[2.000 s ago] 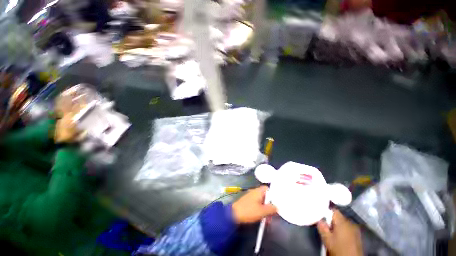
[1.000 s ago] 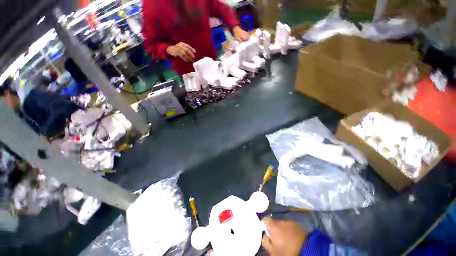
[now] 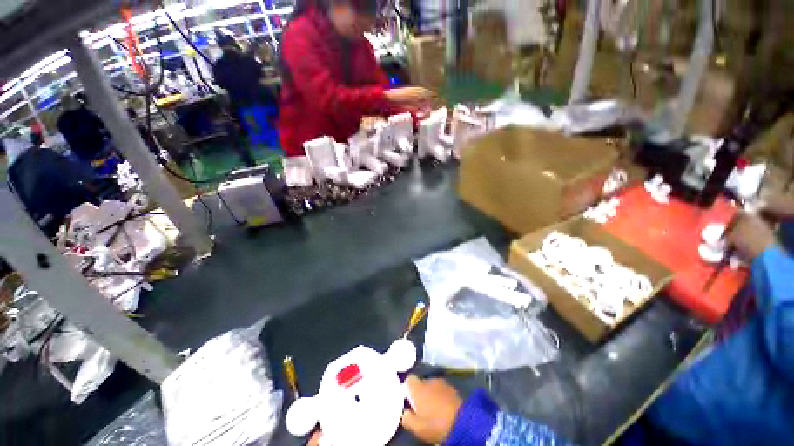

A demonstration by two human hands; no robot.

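A white disc-shaped housing point(image 3: 355, 402) with two round knobs and a red patch is near the bottom edge, left of centre. A yellow-gold tip point(image 3: 291, 373) stands above its left knob and another point(image 3: 416, 319) above its right knob. My right hand point(image 3: 433, 409) grips the housing's right edge, fingers partly behind it. My left hand point(image 3: 314, 439) is mostly cut off by the frame; only a bit of finger shows at the housing's lower left edge. A clear bag packed with white sticks point(image 3: 222, 392) lies to the left.
An open clear bag point(image 3: 487, 335) with white sticks lies right of the housing. Beyond are a low carton point(image 3: 602, 334) of white rings and a taller box point(image 3: 514, 179). A red mat point(image 3: 675, 248) and a neighbour's blue sleeve point(image 3: 740, 348) are at right. Metal posts point(image 3: 131, 335) stand left.
The view has swung right since the first frame, then tipped up a little. The housing stays held but appears further left and low. My left hand has mostly left the picture.
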